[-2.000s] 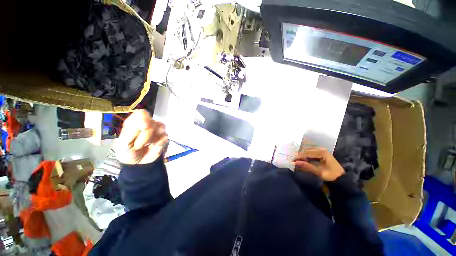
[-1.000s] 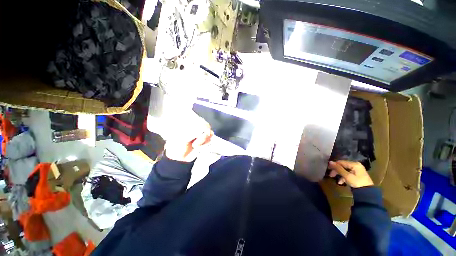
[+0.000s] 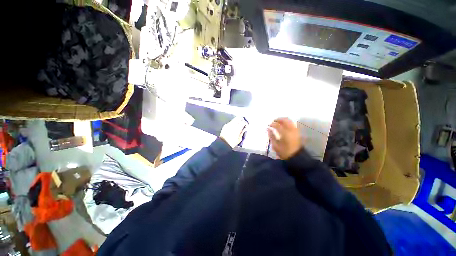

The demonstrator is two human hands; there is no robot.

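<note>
My left hand (image 3: 233,132) is at the near end of the dark flat panel (image 3: 210,114) on the white table, its fingers bent near a small dark edge; glare hides whether it holds anything. My right hand (image 3: 285,137) is just to the right of it, above the bright table near my jacket, fingertips together; I cannot tell whether something is between them. The sewing head (image 3: 218,72), a cluster of shiny metal parts, is beyond the hands. A small dark grey piece (image 3: 240,97) lies beside it.
The touchscreen (image 3: 340,41) overhangs the upper right. A metal side plate (image 3: 316,110) runs along the table's right edge, beside the right carton (image 3: 397,145) with dark pieces. The left carton (image 3: 60,111), heaped with dark pieces, is at the upper left.
My left hand has moved right across the table. My right hand has moved left from the side plate's edge by the right carton to beside my left hand. The view has shifted slightly.
</note>
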